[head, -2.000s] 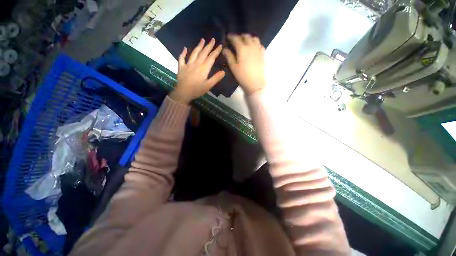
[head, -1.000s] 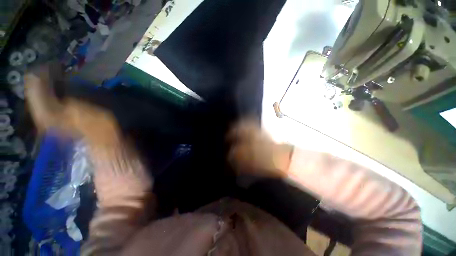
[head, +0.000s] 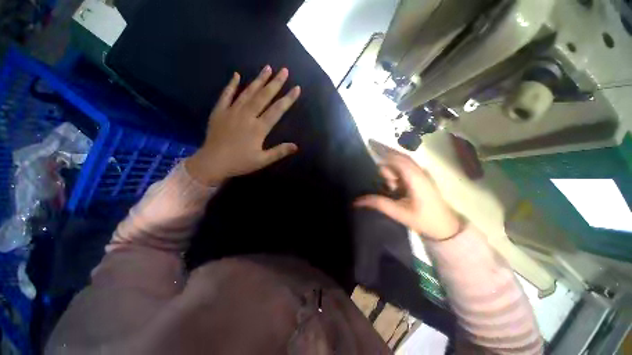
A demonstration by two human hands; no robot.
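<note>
A large black fabric panel [head: 208, 48] lies over the table's front edge and runs down onto my lap. My left hand [head: 242, 128] lies flat on it with fingers spread, holding nothing. My right hand [head: 412, 197] is at the panel's right edge, fingers curled with the thumb below; it pinches the cloth edge. The sewing machine head [head: 513, 69] is at the upper right. Its needle area [head: 412, 118] is lit, just right of the panel, with no cloth seen under it.
A blue plastic basket [head: 142, 163] stands at the left, with crumpled clear and white plastic [head: 38, 180] in it. A red-brown handled tool [head: 466, 157] lies on the machine bed near the needle area. The green table edge [head: 428, 277] shows at the lower right.
The fabric has come down from the table onto the lap. My left hand has moved from above the basket onto the panel; my right hand has moved right to its edge. The view has shifted.
</note>
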